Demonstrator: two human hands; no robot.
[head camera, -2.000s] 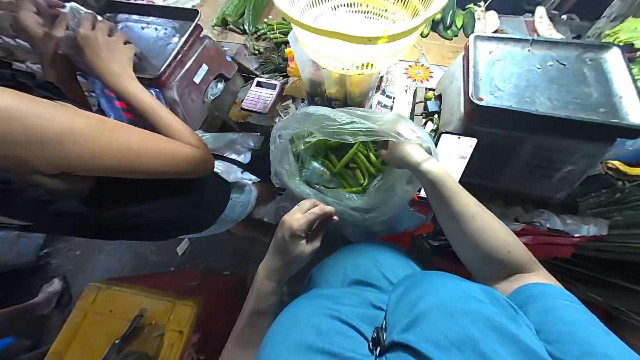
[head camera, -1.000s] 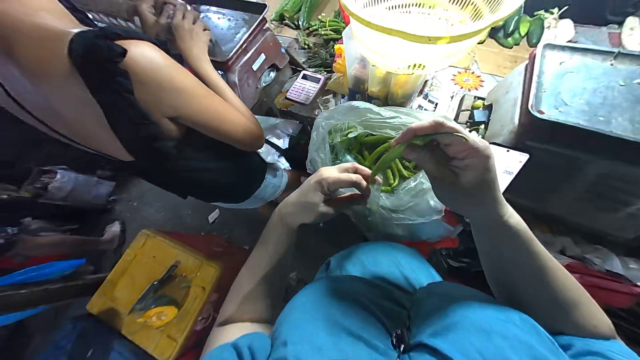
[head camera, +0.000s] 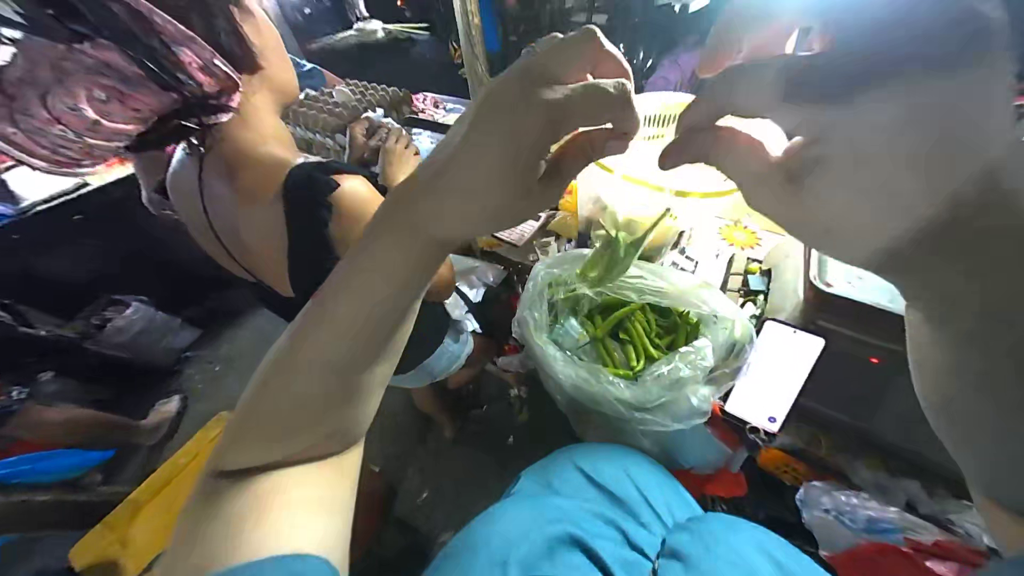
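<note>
My left hand (head camera: 572, 120) is raised at the upper middle, fingers curled and thumb near them. My right hand (head camera: 808, 136) is raised opposite it, close to the camera and also curled. The two hands are apart; whether either holds something small cannot be told. Below them stands a clear plastic bag (head camera: 552, 360), its mouth wide, holding long green peppers (head camera: 636, 336). A blurred green piece of produce (head camera: 616, 254) shows over the bag's back rim, under my hands; I cannot tell whether anything supports it.
A phone (head camera: 774, 374) with a lit screen lies right of the bag. Behind are a yellow plastic basket (head camera: 668, 104) and a partly hidden calculator (head camera: 522, 230). At left a person (head camera: 240, 184) leans by egg trays (head camera: 328, 120). A metal tray (head camera: 856, 280) sits on the right.
Both hands have risen from the bag to well above it. One second ago they held a green pepper over the bag. The view has tilted up.
</note>
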